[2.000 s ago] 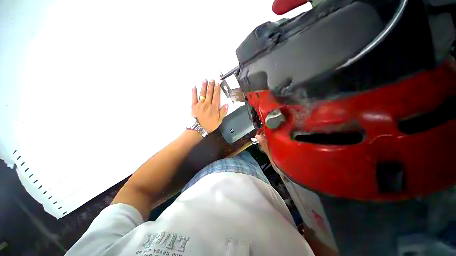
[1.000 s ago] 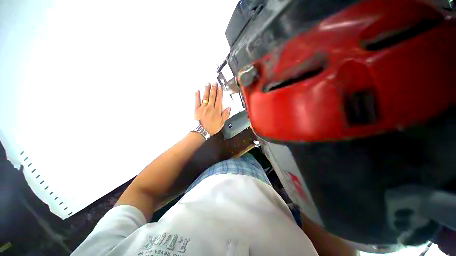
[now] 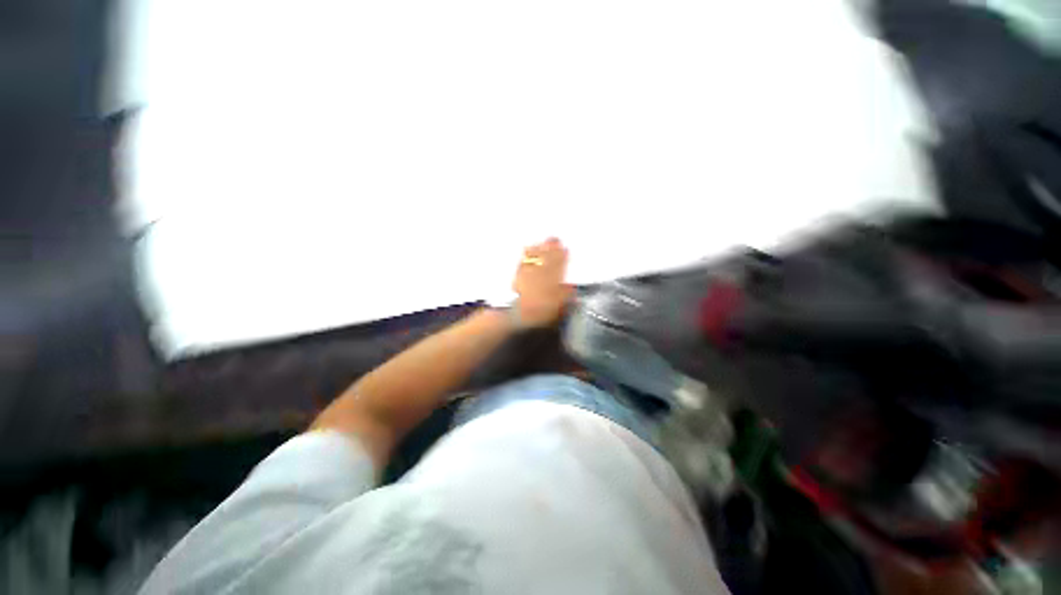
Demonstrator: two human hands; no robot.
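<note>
The frame is strongly motion-blurred. A big white fabric lay [image 3: 349,151] fills the upper middle. My left hand [image 3: 542,279] rests at its near edge, holding nothing that I can see; its fingers are blurred. Just right of it is a grey flat metal part [image 3: 622,349], which looks like the machine's base plate. The cutting machine [image 3: 803,325] is a dark and red smear on the right; its blade cannot be made out. My right hand cannot be made out.
Dark table surface [image 3: 52,221] shows left of the lay, and a brown strip [image 3: 268,384] along its near edge. Blurred dark and red shapes fill the lower right. My shirt fills the bottom middle.
The view has swung, so the lay's left and right ends both show. The red and black motor no longer covers the right side. My left hand now appears at the lay's near edge.
</note>
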